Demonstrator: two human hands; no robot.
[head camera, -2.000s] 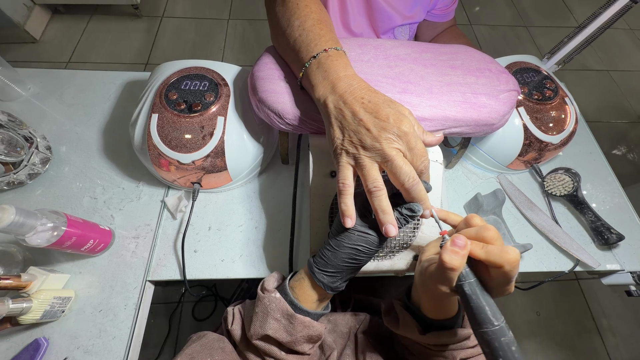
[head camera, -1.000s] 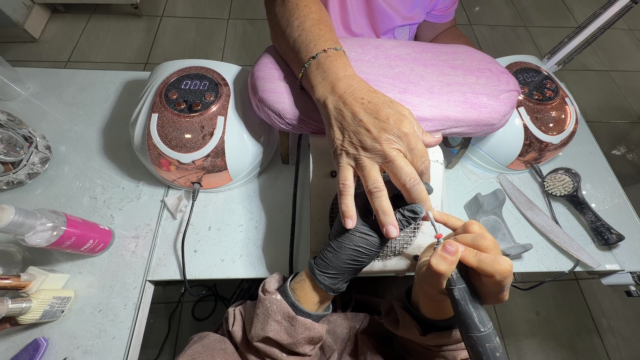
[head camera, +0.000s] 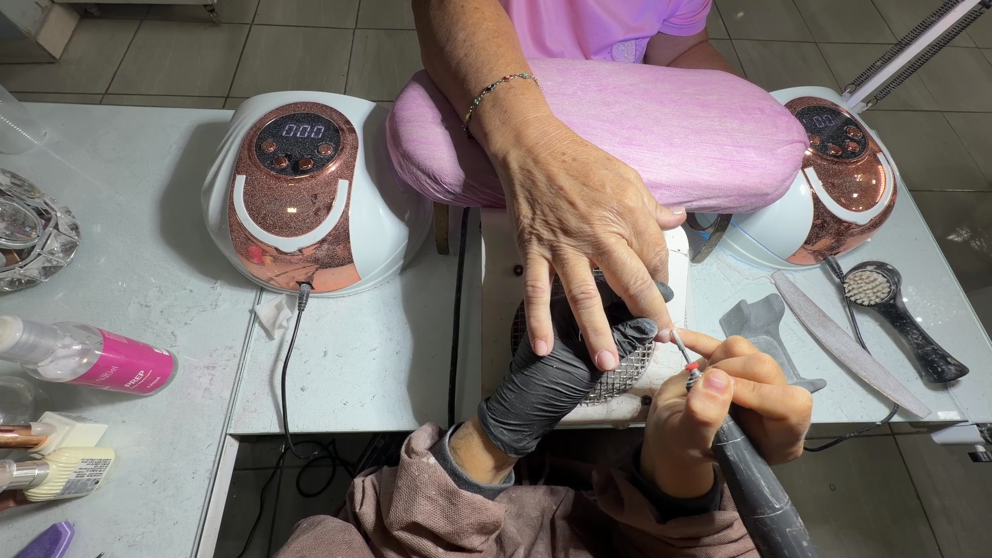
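Observation:
My left hand (head camera: 554, 372), in a black glove, is under another person's hand (head camera: 585, 201) and grips its index finger near the tip. Bare, my right hand (head camera: 725, 403) holds a black electric nail drill (head camera: 756, 480) like a pen. The drill's thin bit (head camera: 680, 346) is at the nail of that index finger. The person's other fingers spread over my glove, palm down. Below the hands lies a white dust collector (head camera: 504, 310) with a metal mesh grille (head camera: 620, 380), partly hidden by my glove.
A pink padded armrest (head camera: 659, 139) lies beyond, between two nail lamps (head camera: 294, 194) (head camera: 841, 170). At right are a nail file (head camera: 845, 341), a grey plastic piece (head camera: 763, 333) and a black-handled brush (head camera: 911, 325). A spray bottle (head camera: 93, 356) and polish bottles (head camera: 74, 473) stand at left.
My right hand has shifted slightly with the drill, and the drill body has tilted a little. My left hand and the other person's hand stay in about the same place.

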